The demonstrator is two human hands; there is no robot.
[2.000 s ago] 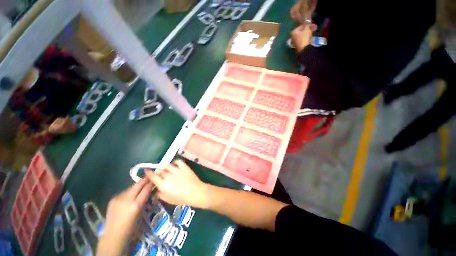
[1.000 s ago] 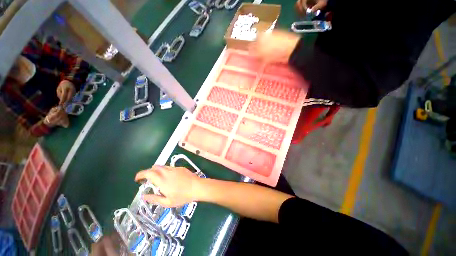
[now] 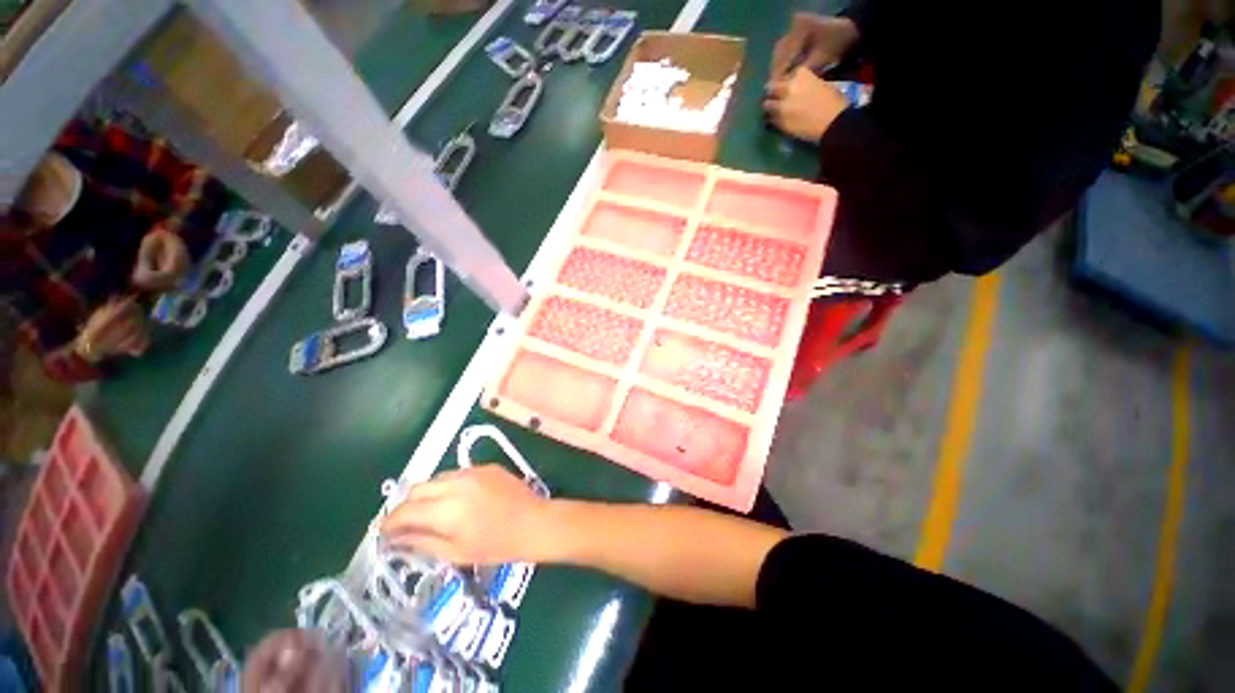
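Several pale loop units with blue-and-white end pieces (image 3: 454,607) lie in an overlapping pile at the bottom centre. My right hand (image 3: 467,517) is palm down over the upper end of the pile, fingers bent; what is under the fingertips is hidden. One loop (image 3: 504,447) shows just above its wrist. A small white fitting (image 3: 390,487) is just beyond its fingers on the metal strip. My left hand (image 3: 295,663) is blurred and cut off by the bottom edge, left of the pile; its grip cannot be made out.
A salmon-pink compartment tray (image 3: 616,379) with small grains lies beyond my right forearm. Behind it is a carton (image 3: 666,142) of white fittings. A grey post (image 3: 393,176) slants in from the upper left. Other loops (image 3: 339,347), another pink tray (image 3: 81,528) and neighbours' hands (image 3: 810,102) show around.
My hands were together at a pale loop; they have parted, the right onto the pile, the left down to the bottom edge. A neighbour's arm reached over the tray and carton, then withdrew.
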